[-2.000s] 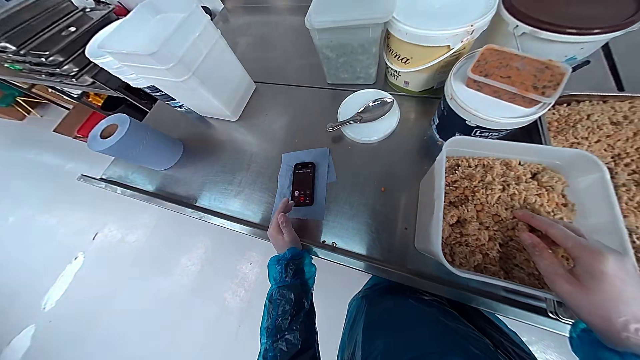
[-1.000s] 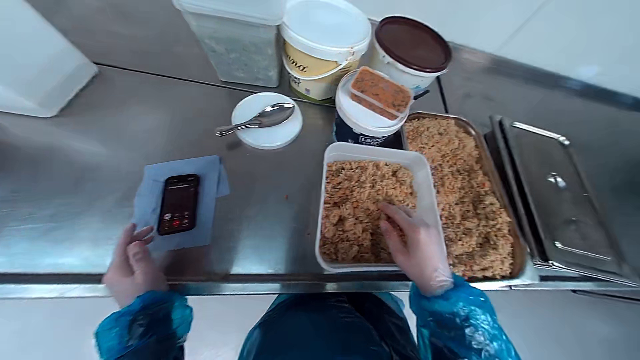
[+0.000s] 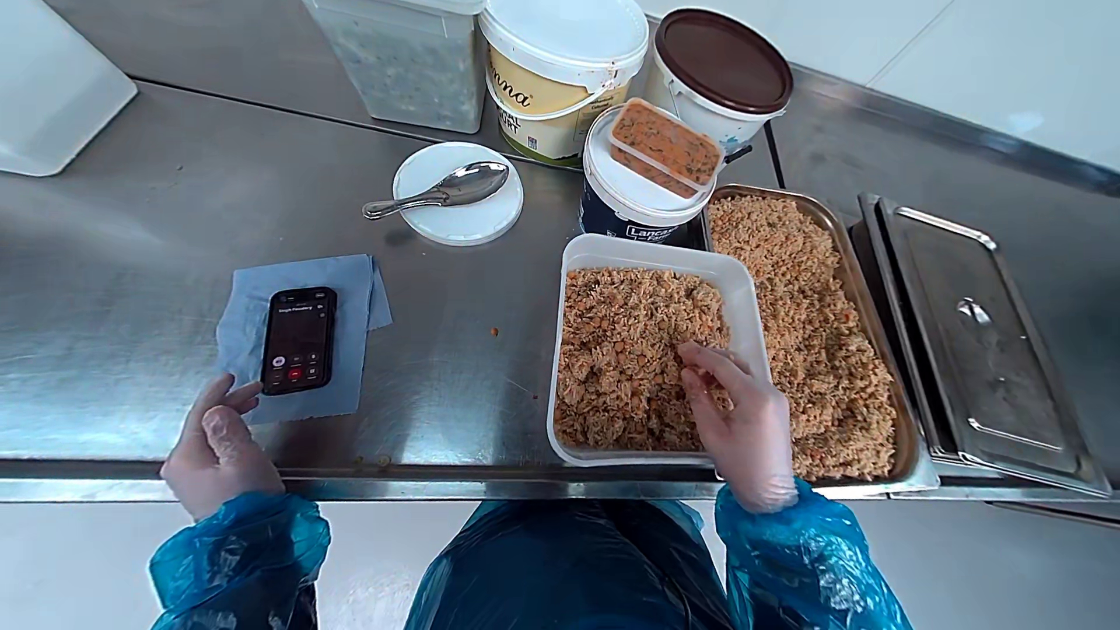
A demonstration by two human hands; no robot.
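Observation:
My left hand (image 3: 219, 446), in a clear glove, is at the lower left corner of a black smartphone (image 3: 299, 341); its fingers are apart and hold nothing. The phone lies lit on a folded blue paper towel (image 3: 350, 350). My gloved right hand (image 3: 739, 411) reaches over a square white plastic tub (image 3: 744, 306) of cooked rice with chickpeas (image 3: 630, 359). Its thumb and fingertips are at the rice; whether grains are between them cannot be told. Directly right of the tub, a steel gastronorm pan (image 3: 906, 437) holds more rice (image 3: 805, 350).
A metal serving spoon (image 3: 472, 184) rests on a white round lid (image 3: 459, 227). Behind stand a translucent container (image 3: 420, 70), a yellow-labelled bucket (image 3: 560, 79), a brown-lidded bucket (image 3: 722, 61) and a dark-labelled tub (image 3: 647, 206) with a small orange-filled box (image 3: 667, 144) on top. Steel lids (image 3: 980, 341) lie right.
The view has swung right, bringing the steel lids in. My left hand's fingers, near the phone throughout, are more spread than one second ago. My right hand remains over the rice in the tub.

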